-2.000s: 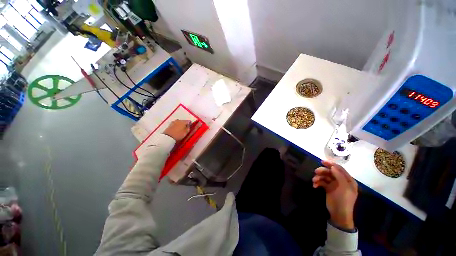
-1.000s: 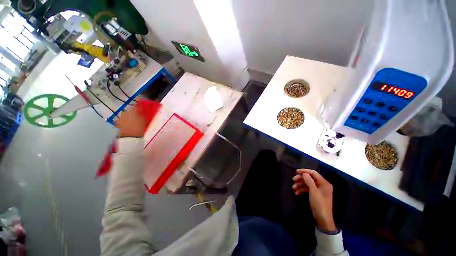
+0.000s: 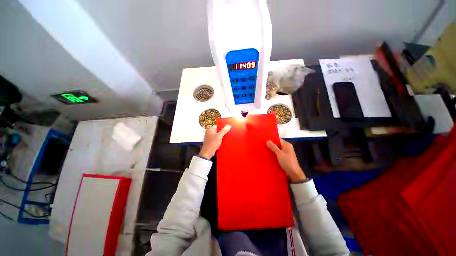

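Observation:
A flat red piece [image 3: 254, 180] lies in front of me, its far edge under the head of the white fastening machine [image 3: 244, 95], where a light shines on it. My left hand [image 3: 213, 142] grips its upper left edge, thumb on top. My right hand [image 3: 287, 157] grips its upper right edge, thumb on top. The fingers under the piece are hidden. The setting dies are mostly hidden behind the far edge. Parts cups with brass bits show left [image 3: 209, 118] and right [image 3: 280, 114] of the machine.
Pale-faced pieces with red borders [image 3: 95, 215] and a white pad [image 3: 126, 136] lie on the left side table [image 3: 107, 162]. A clear plastic bag [image 3: 291, 78], a phone [image 3: 347, 100] on a note sheet [image 3: 372, 90] and a red stack [image 3: 385, 215] are at the right.
The view has turned right, from the side table to the machine. My left hand has brought a red piece over from the left, and my right hand, empty before, now holds it too.

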